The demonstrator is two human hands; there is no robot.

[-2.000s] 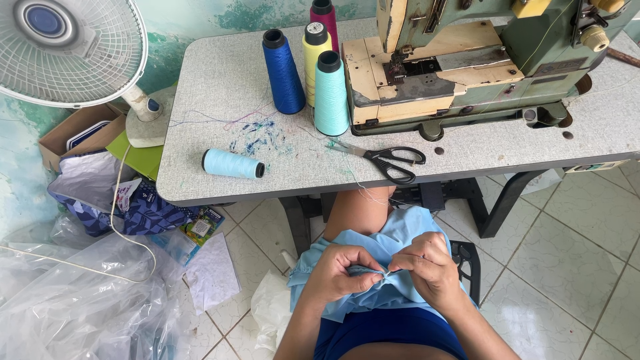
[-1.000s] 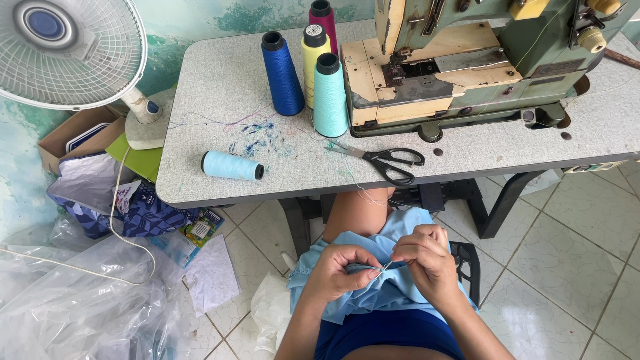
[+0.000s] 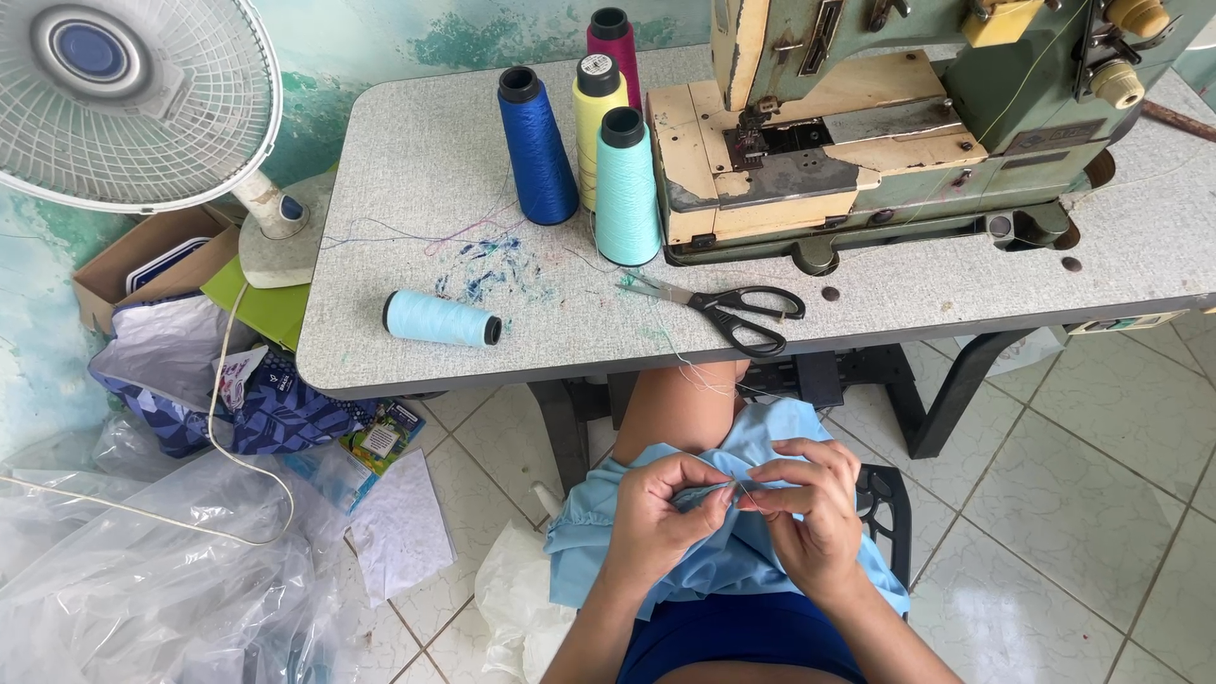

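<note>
Light blue fabric (image 3: pixel 760 560) lies across my lap. My left hand (image 3: pixel 670 513) pinches a gathered bit of it between thumb and forefinger. Close beside it, the fingertips of my right hand (image 3: pixel 807 503) hold a fine thread or needle, too thin to tell which, at the pinched spot. Black-handled scissors (image 3: pixel 717 309) rest slightly open near the table's front edge, beyond my hands. A light blue thread cone (image 3: pixel 442 318) lies on its side to their left. Blue (image 3: pixel 539 147), yellow (image 3: pixel 598 95), aqua (image 3: pixel 627 190) and magenta (image 3: pixel 613 43) thread cones stand behind.
An industrial sewing machine (image 3: pixel 855 152) occupies the right part of the speckled table (image 3: pixel 380 218). A white fan (image 3: pixel 123 95) stands at the left, above a cardboard box (image 3: pixel 171 266), a patterned blue bag (image 3: pixel 256 408) and clear plastic (image 3: pixel 171 570). Loose threads trail over the table's front edge.
My right hand's fingers have shifted and spread more beside my left hand. My left hand has stayed in nearly the same place over the fabric.
</note>
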